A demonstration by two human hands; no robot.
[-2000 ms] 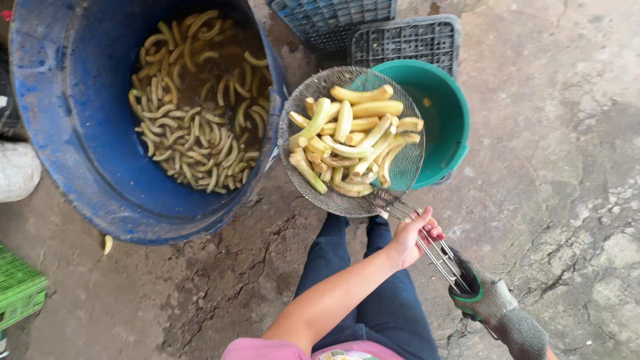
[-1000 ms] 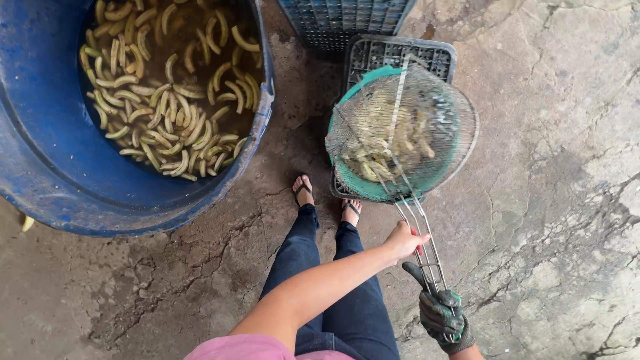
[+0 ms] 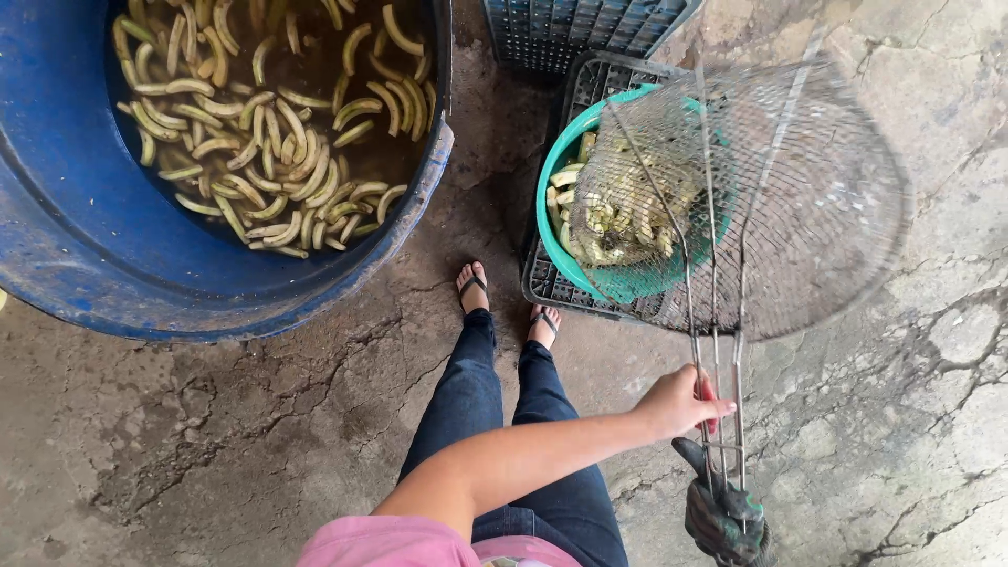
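Observation:
My left hand (image 3: 683,403) is bare and holds the wire handle of a large mesh skimmer (image 3: 819,205), with something red under its fingers. Lower on the same handle, my right hand (image 3: 723,516), in a dark work glove, is closed around its end. The blurred mesh is tilted and partly covers a green plastic basin (image 3: 557,250). Peeled bananas (image 3: 622,224) lie in the basin and show through the wires; the mesh itself appears empty. To the left, many peeled bananas (image 3: 272,150) float in brownish liquid inside a big blue plastic tub (image 3: 173,291).
The basin stands on an upturned black plastic crate (image 3: 543,279). A blue-grey crate (image 3: 567,31) is behind it. My feet in flip-flops (image 3: 474,285) are between the tub and the crate, on a cracked concrete floor (image 3: 260,417).
Two seconds ago the skimmer was full of bananas beside the basin; these now lie in the basin. The skimmer has turned over and moved right, with both hands still on its handle.

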